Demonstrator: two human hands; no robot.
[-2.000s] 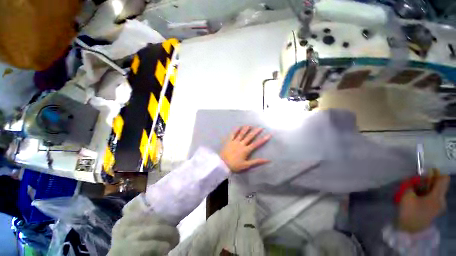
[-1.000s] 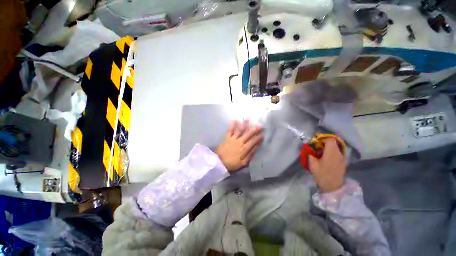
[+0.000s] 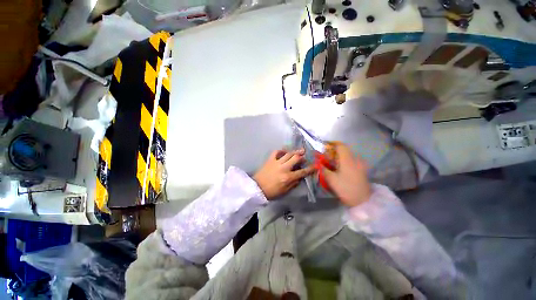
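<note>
A grey cloth panel [image 3: 250, 137] lies flat on the white machine table, its right part rumpled under the machine head. My left hand [image 3: 280, 174] rests on the panel with its fingers bent; whether it pinches the cloth is unclear. My right hand [image 3: 348, 176] holds scissors [image 3: 311, 140] with red-orange handles. The blades point up and left over the cloth, just right of my left fingertips. A narrow light strip [image 3: 310, 190] hangs down between my hands. The blade tips are hard to see in the lamp glare.
The sewing machine [image 3: 382, 53], white with a teal stripe, stands at the upper right, its needle area glaring. A black and yellow striped board [image 3: 134, 126] edges the table's left. Beyond it are a small grey machine [image 3: 50, 149] and a clear plastic bag [image 3: 88, 263].
My right hand has brought the scissors leftward from the far right, up beside my left hand. My left fingers, spread flat before, are now bent. The cloth on the right has shifted and bunched.
</note>
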